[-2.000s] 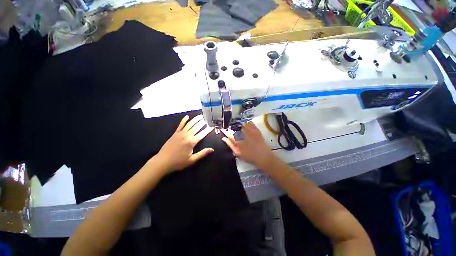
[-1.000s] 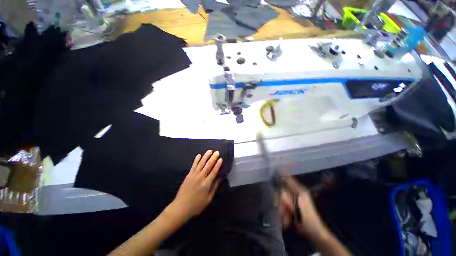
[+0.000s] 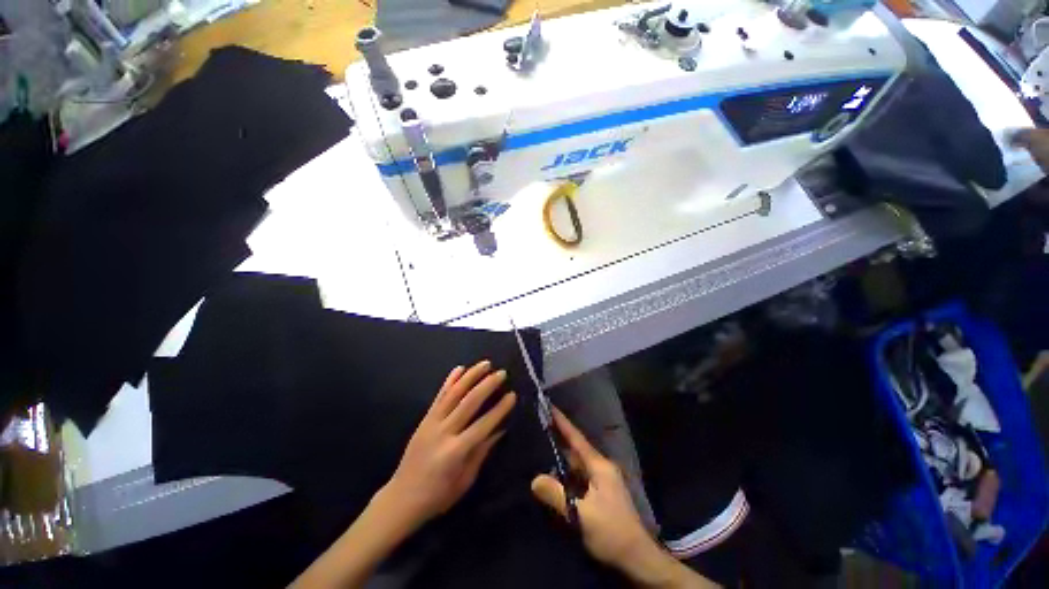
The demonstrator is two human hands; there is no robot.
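A matte black fabric panel (image 3: pixel 334 385) lies flat at the table's front edge, left of and in front of the machine. My left hand (image 3: pixel 454 443) lies on it, palm down with fingers spread, holding nothing. My right hand (image 3: pixel 598 500) grips the black-handled shears (image 3: pixel 556 443). Their pale blades point away from me and lie at the panel's right edge; whether the blades are parted is hard to tell. The white sewing machine (image 3: pixel 644 127) with a blue stripe stands behind. Its presser foot area (image 3: pixel 443 227) has no fabric under it.
A wide stack of black panels (image 3: pixel 150 219) lies at the left. A yellow ring (image 3: pixel 564 215) is by the machine arm. Taped cardboard (image 3: pixel 32 483) is at the left corner. A blue bin (image 3: pixel 1012 460) with scraps stands at lower right. Another person's hand (image 3: pixel 1033 144) shows at the right edge.
The panel has come out from under the needle toward the front edge. My right hand took the shears from the machine bed and brought them to the panel's right edge. The view has shifted.
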